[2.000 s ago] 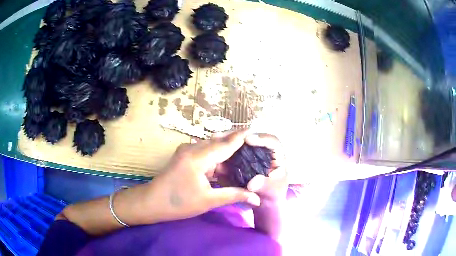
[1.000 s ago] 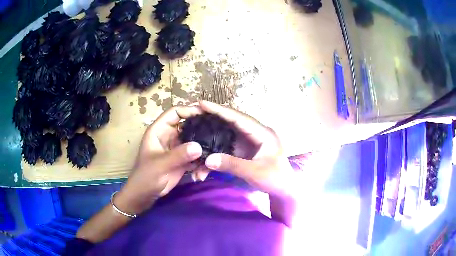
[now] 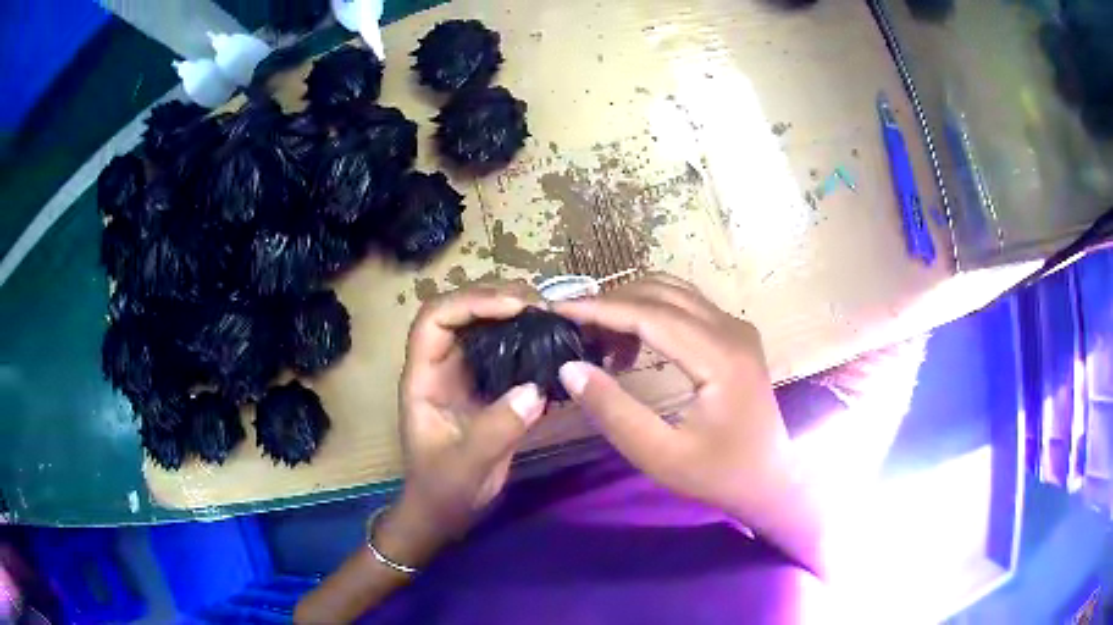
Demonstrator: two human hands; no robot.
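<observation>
A black spiky ball (image 3: 527,349) is held between my two hands above the front edge of the cardboard. My left hand (image 3: 458,409) grips its left side, thumb on the near face. My right hand (image 3: 690,391) holds its right side, thumb also on the near face. The small pointed tool (image 3: 569,288) shows just behind the ball, its white oval middle and thin pale tip visible; its other end is hidden by the hands, and I cannot tell if it is held or lies on the cardboard.
Many black spiky balls (image 3: 232,263) are piled on the cardboard (image 3: 635,86) at left. A blue-handled tool (image 3: 906,183) lies at right, near a small teal scrap (image 3: 837,181). White pieces (image 3: 222,67) are at the back left. A clear or metal box stands at far right.
Both hands still hold the ball, which has shifted slightly right in view since one second ago. The pointed tool shows again behind it. The whole view has moved and tilted.
</observation>
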